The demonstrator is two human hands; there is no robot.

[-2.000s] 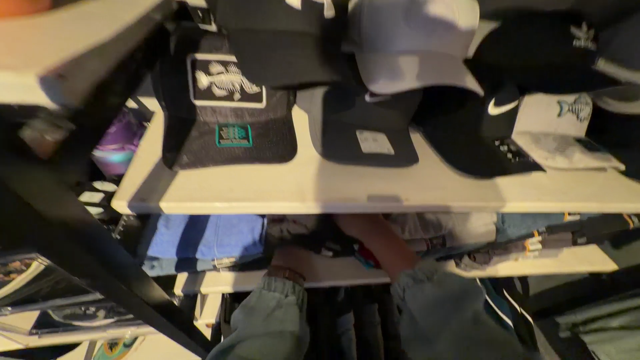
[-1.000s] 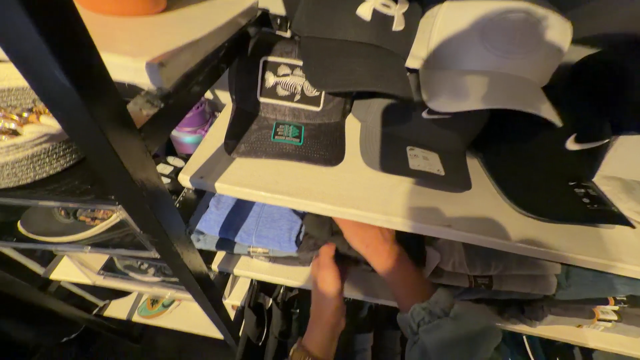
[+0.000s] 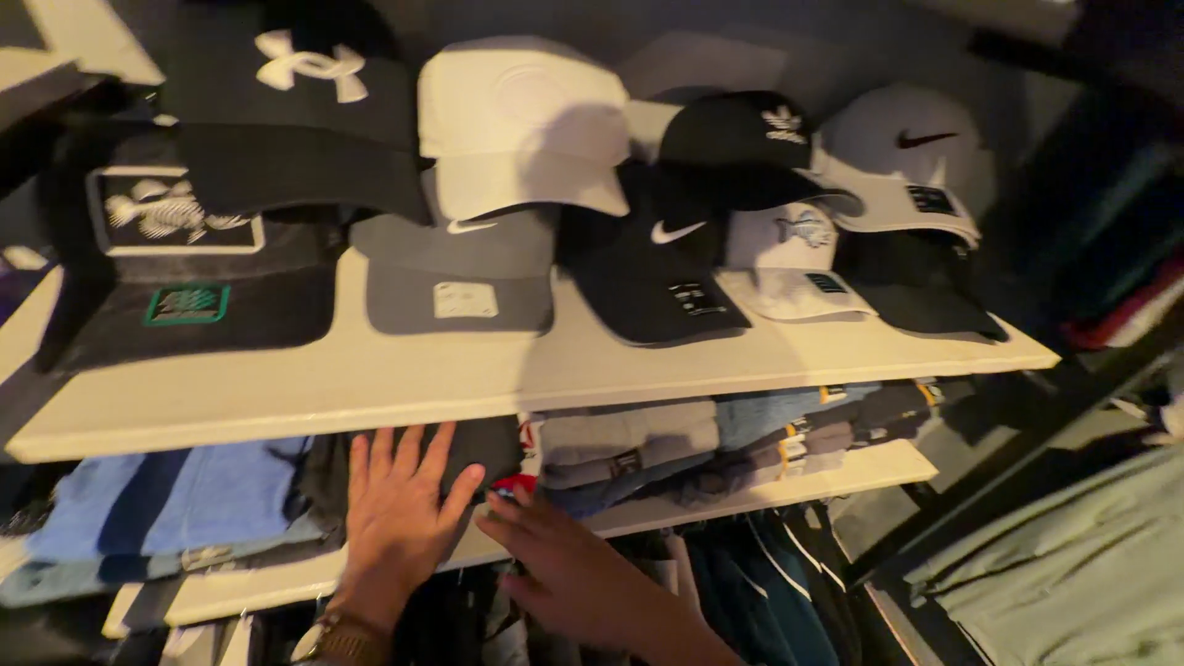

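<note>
My left hand [image 3: 402,504], with a wristwatch [image 3: 338,638] at its wrist, lies flat with spread fingers on a dark folded garment [image 3: 490,449] on the lower shelf. Just right of it, my right hand [image 3: 564,564] is at the same garment's front edge, fingers slightly bent, beside a red and white patch. Neither hand grips anything that shows. Blue folded garments [image 3: 194,499] lie left of my left hand. Gray folded clothes [image 3: 629,435] are stacked to the right, past the patch.
Above the hands, a white shelf [image 3: 444,379] holds several caps, among them a black Under Armour cap [image 3: 287,120] and a white cap [image 3: 523,120]. Clothes hang below the lower shelf [image 3: 888,467]. A black metal frame [image 3: 1008,462] stands at the right, near pale green fabric [image 3: 1082,555].
My left hand now lies flat and spread on the dark garment; one second ago it was upright at the shelf's front. My right hand has drawn back from under the upper shelf. The view has shifted right.
</note>
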